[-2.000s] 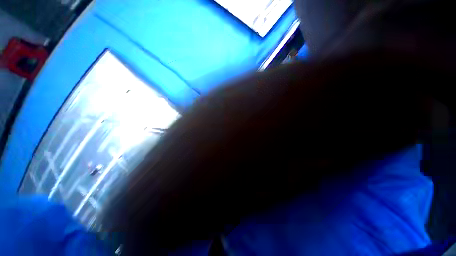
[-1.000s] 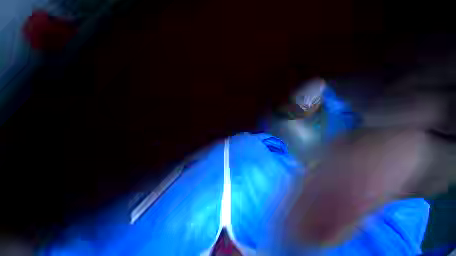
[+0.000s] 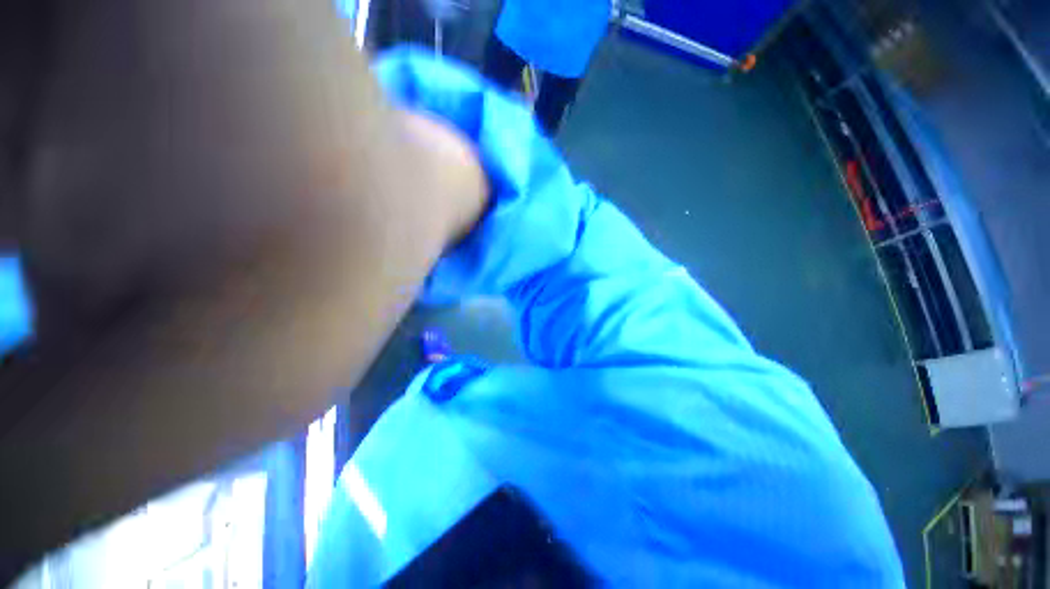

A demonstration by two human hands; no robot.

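Observation:
My right hand [image 3: 230, 219] is very large and blurred, close to the lens, and covers most of the left half of the view. Its wrist comes out of a light blue sleeve that bends up from the right. Its fingers cannot be made out, nor whether they hold anything. My left hand is not seen. A bright white panel-like surface [image 3: 161, 543] with thin darker lines shows at the lower left, partly hidden behind my right hand.
Dark green floor [image 3: 714, 196] lies beyond my sleeve. A long rack [image 3: 921, 242] with red parts curves along the right, with a pale box [image 3: 973, 387] at its lower end. A blue board [image 3: 714, 21] and a light blue object [image 3: 555, 32] show at the top.
The view has swung from the blue bench to the floor and rack. The dark blur across the picture has gone; my hand now fills the left and my bent sleeve shows clearly.

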